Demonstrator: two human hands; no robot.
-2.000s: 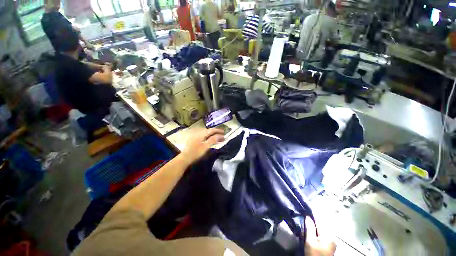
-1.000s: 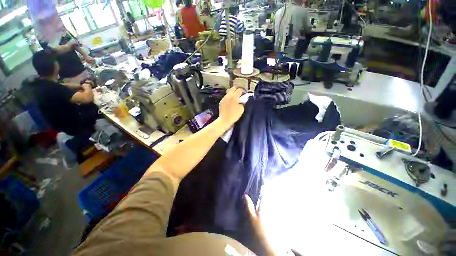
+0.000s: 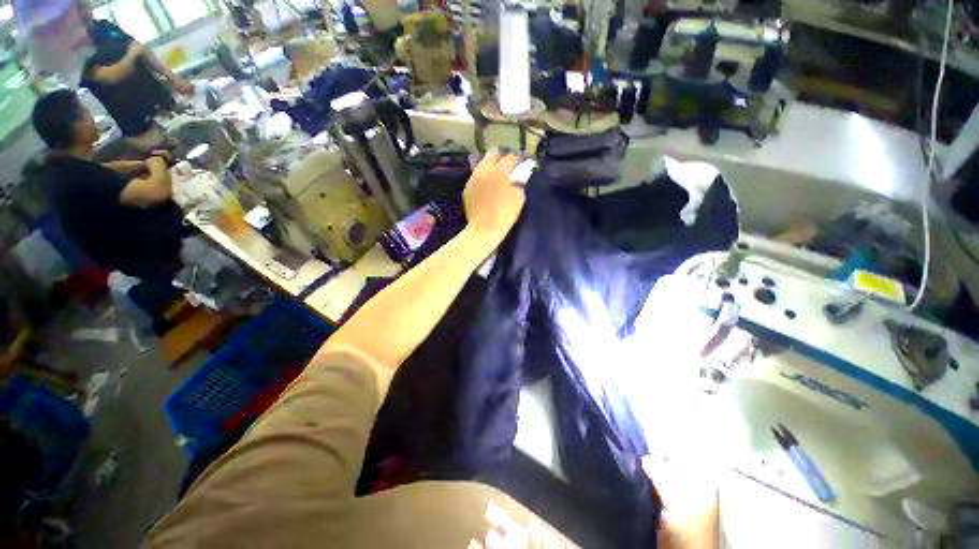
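A dark shiny garment piece lies from the table's back down towards my lap, with a white panel at its far right end and another white patch in its lower middle. My left hand is stretched far forward, closed on the garment's far edge. My right hand is at the lower right, washed out by glare, at the garment's right edge; its fingers and grip cannot be made out. The lockstitch machine is on the right, with its needle area in glare. Blue-handled thread snips lie on its bed.
A lit smartphone stands left of my left hand, near a steel flask and a beige sewing machine. A thread cone and folded bundle are behind. A blue crate is on the left. Two people are at upper left.
My left hand has moved from beside the phone to the garment's far edge, and the cloth is pulled out lengthwise. My right hand shifted left, then back right. The view has shifted.
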